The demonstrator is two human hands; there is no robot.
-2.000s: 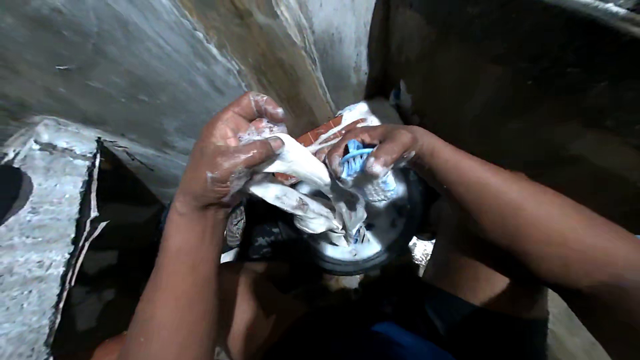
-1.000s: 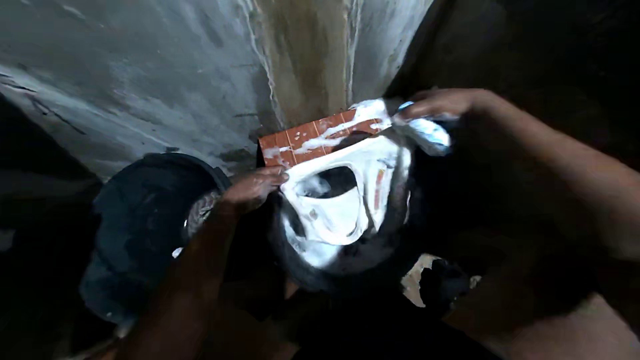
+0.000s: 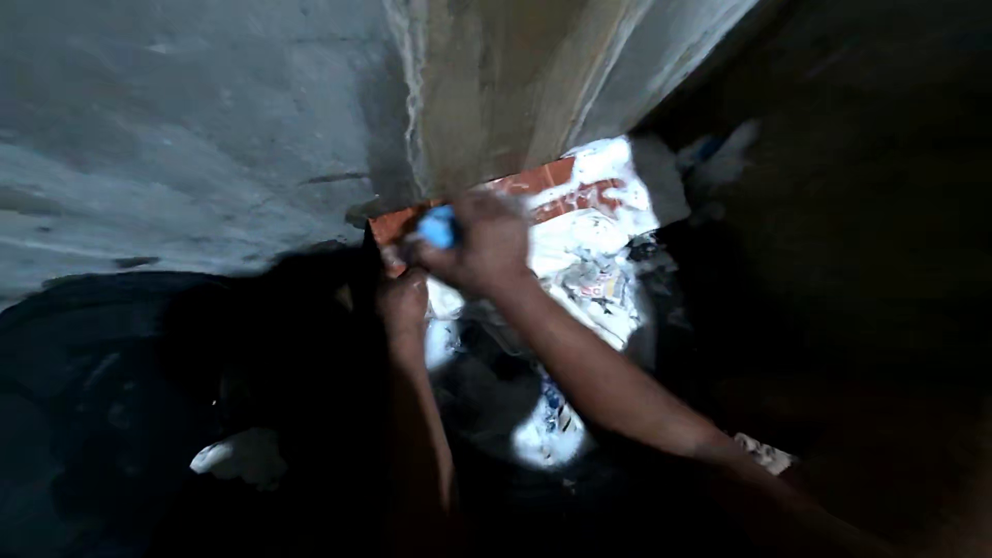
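My right hand [image 3: 492,244] is closed on a light-blue object [image 3: 438,226], blurred by motion, perhaps a soap bar or brush, over the left part of a reddish-brown tiled slab [image 3: 542,180]. Beside it, my left hand [image 3: 403,298] is at the slab's left end, against the edge of a wet white garment [image 3: 573,240]; its fingertips are partly hidden. The garment lies on the slab and hangs down from it, with a printed patch near its middle. White suds cover the slab's right end. Below is a dark basin of water with foam [image 3: 550,442].
A large dark tub [image 3: 101,372] stands at the left, with a whitish cloth or bag [image 3: 244,457] near it. A stained concrete wall [image 3: 232,139] rises behind the slab. At the right lies a blurred white and blue item [image 3: 721,151] in shadow.
The garment, held spread between both hands one second ago, now lies over the slab. My right hand has moved left across the slab with the blue object.
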